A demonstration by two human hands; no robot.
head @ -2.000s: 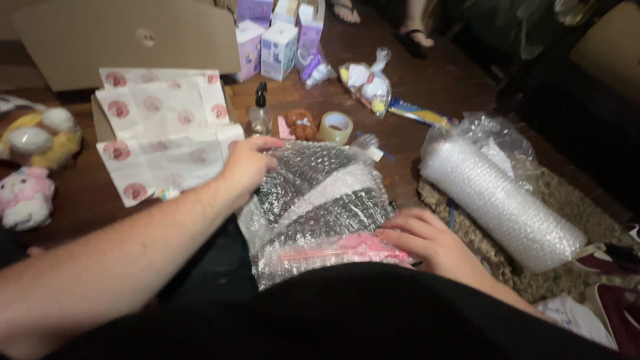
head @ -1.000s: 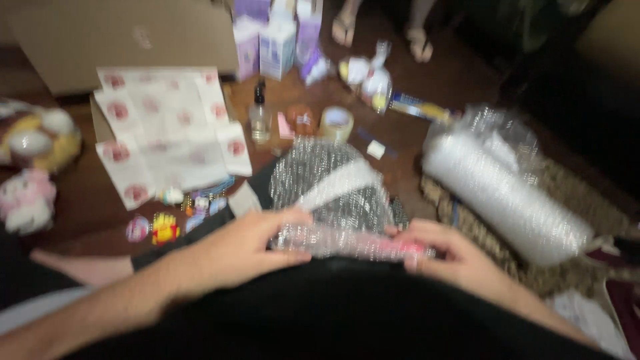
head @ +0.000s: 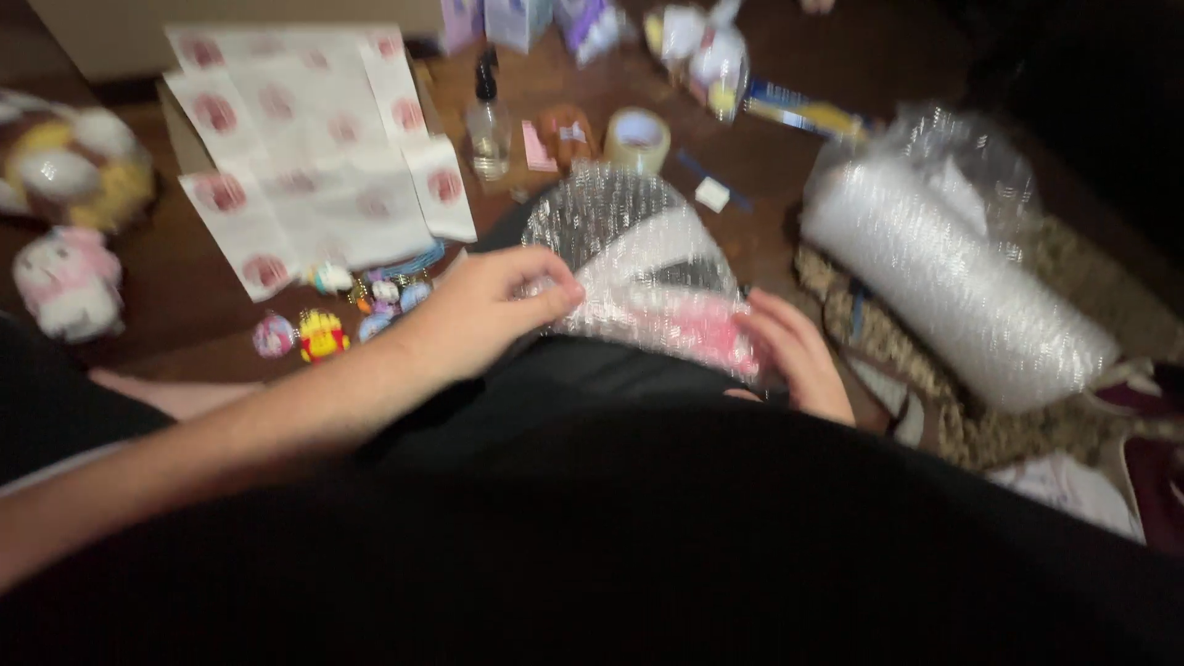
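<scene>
A sheet of bubble wrap point(head: 601, 213) lies over my lap, with a pink item point(head: 708, 333) inside or under its near part. My left hand point(head: 527, 296) pinches the near left edge of the wrap between thumb and fingers. On the right side, my right hand point(head: 791, 356) rests its curved fingers against the wrap beside the pink item; its thumb is mostly hidden, and whether it grips is unclear. The picture is blurred. Beyond the wrap stand a roll of clear tape point(head: 638, 141) and a spray bottle point(head: 487, 129) with a black top.
Printed tissue paper point(head: 314, 157) lies at the left, small charms point(head: 322, 335) near it. Plush toys point(head: 69, 282) sit far left. A bubble wrap roll point(head: 953, 277) lies on the rug at right. Bagged plush point(head: 708, 55) and a blue-yellow box point(head: 805, 109) are on the floor.
The near part of the bubble wrap, bunched between both hands a second ago, now lies flatter over the pink item. The feet at the top have mostly left view as the view shifted.
</scene>
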